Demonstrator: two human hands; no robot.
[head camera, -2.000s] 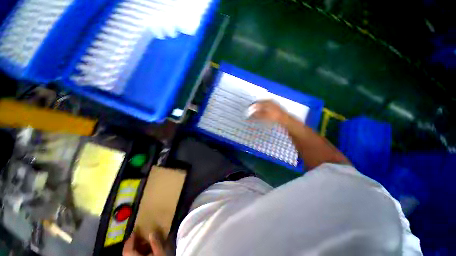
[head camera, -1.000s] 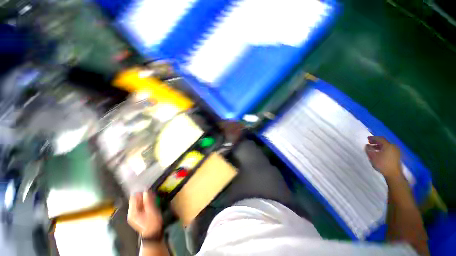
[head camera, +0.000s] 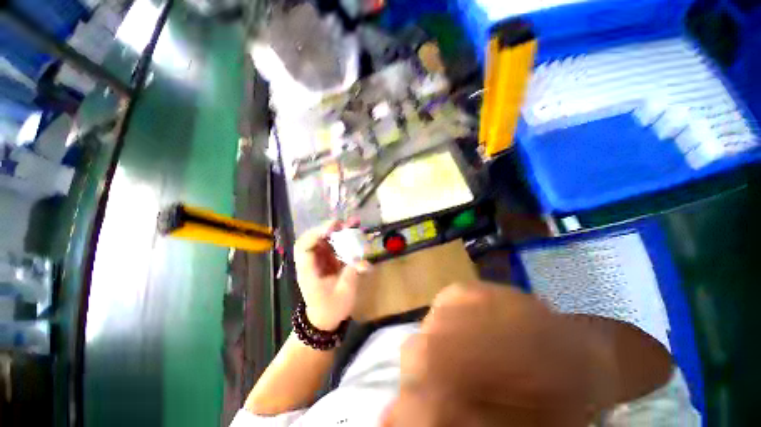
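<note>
My left hand (head camera: 327, 271), with a dark bead bracelet at its wrist, holds a small white housing (head camera: 348, 243) between thumb and fingers, over the left end of the front panel. My right hand (head camera: 492, 359) is large and blurred, close to the camera at the lower right, in front of my body and the cardboard's near edge. Its fingers are too blurred to tell whether it holds anything. The brown cardboard sheet (head camera: 417, 279) lies in front of the panel with the red button (head camera: 395, 243).
The machine bed (head camera: 317, 179) holds metal fixture parts and a yellow pad (head camera: 424, 187). Yellow-black posts (head camera: 506, 92) stand at both sides. A blue tray (head camera: 601, 167) of white housings is at right, with a lower tray (head camera: 597, 271) below. A green conveyor (head camera: 192, 308) runs at left.
The view has swung left. My right hand has come from the lower tray to in front of my body. A white housing now shows clearly in my left hand.
</note>
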